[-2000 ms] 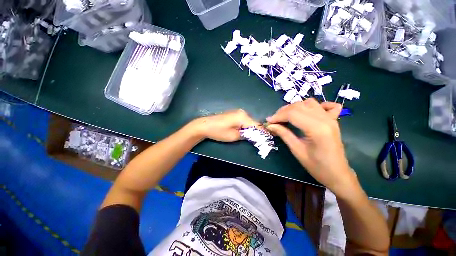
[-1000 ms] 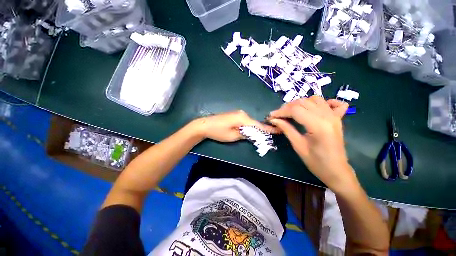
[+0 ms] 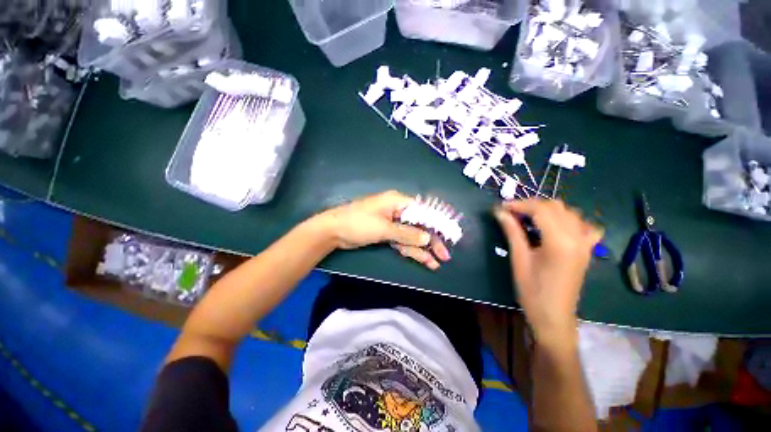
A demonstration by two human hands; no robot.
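Observation:
My left hand (image 3: 380, 224) holds a bunch of white parts (image 3: 432, 218), their heads lined up in a curved row, with short pinkish legs showing above them. My right hand (image 3: 549, 245) is to its right, apart from the bunch, slightly blurred, with its fingers closed around the blue pen-shaped tool (image 3: 601, 251). The tool's blue end sticks out at the right of the hand, and a dark part shows between thumb and fingers. A loose pile of white parts with thin legs (image 3: 461, 118) lies beyond both hands. One small white piece (image 3: 500, 251) is beside my right thumb.
Side cutters (image 3: 652, 257) lie at right. A tub of lined-up parts (image 3: 292, 139) stands at left, an empty tub (image 3: 342, 38) at the back, and tubs of jumbled parts (image 3: 565, 51) at back right. Stacked tubs (image 3: 152, 42) are at back left. A single part (image 3: 567, 159) lies right of the pile.
My right hand has moved right and away from the bunch. My left hand has turned, so the bunch now shows its legs upward and its heads in a row. The view has shifted slightly.

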